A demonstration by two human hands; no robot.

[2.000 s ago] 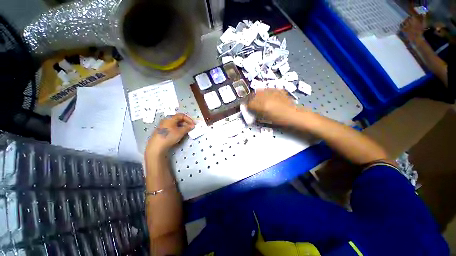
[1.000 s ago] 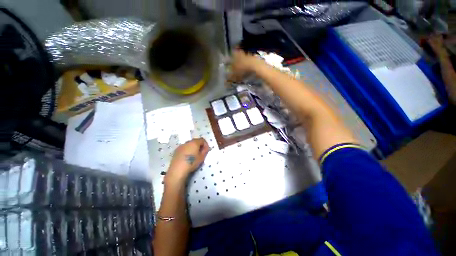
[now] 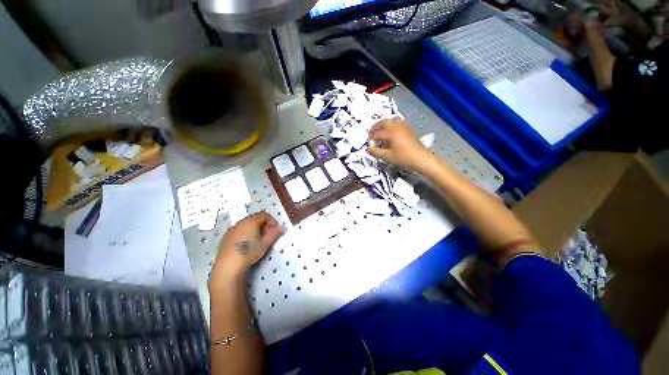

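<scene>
The brown marking fixture (image 3: 295, 212) lies on the perforated table. White plastic parts (image 3: 316, 179) sit in its pockets; the back right pocket shows a violet glow. A heap of loose white plastic parts (image 3: 351, 110) lies behind and right of the fixture. My right hand (image 3: 396, 144) is at the heap's right side with the fingertips bent onto the parts; whether it grips one cannot be told. My left hand (image 3: 251, 238) rests on the table left of the fixture, fingers curled, with no part visible in it.
Sample parts on paper (image 3: 214, 199) lie left of the fixture. The duct mouth (image 3: 213, 110) and laser head (image 3: 257, 11) stand behind. Blister trays (image 3: 103, 322) are at lower left. Blue crates (image 3: 469, 110) and a carton (image 3: 565, 190) are at right, near another person's hand (image 3: 600, 55).
My right hand has moved from behind the fixture back to the heap's right side. The heap now spreads further toward the front. My left hand stays beside the fixture. The camera view has shifted.
</scene>
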